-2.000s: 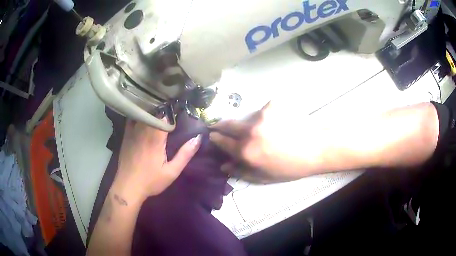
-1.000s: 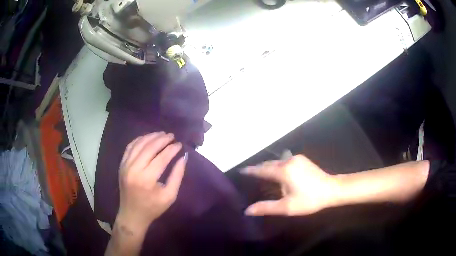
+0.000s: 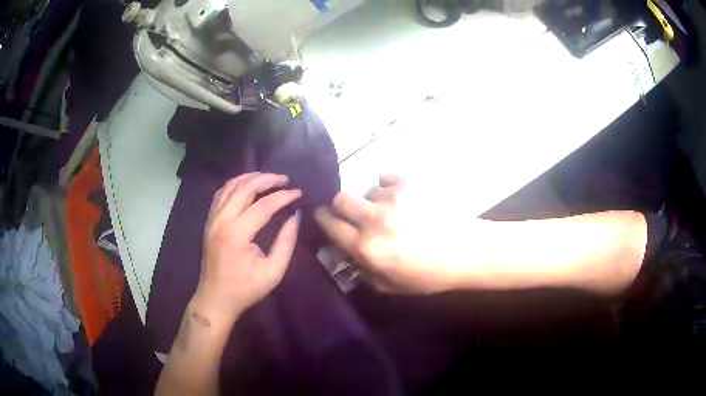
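The dark purple garment panel (image 3: pixel 271 147) runs from under the needle area (image 3: pixel 282 85) down towards me over the table's front edge. My left hand (image 3: pixel 251 240) lies on the panel with thumb and fingers apart. My right hand (image 3: pixel 387 236) is at the panel's right edge, fingertips touching or very near the cloth. Whether they pinch it is unclear. A small shiny thing shows below my right fingers, too blurred to name. The white sewing machine head (image 3: pixel 259 27) is at the top left, partly cut off. The foot and needle are too small to tell apart.
The white table (image 3: pixel 464 100) is glaring under the lamp. An orange crate (image 3: pixel 91 255) and pale-blue cloth (image 3: pixel 31 294) lie at the left. A black object (image 3: pixel 588 27) and a dark loop (image 3: pixel 437 11) are at the top.
The view has shifted, and the machine head sits higher than at first. Both hands have moved back from the needle area. My right hand went off the table's front edge, then returned to the panel's edge.
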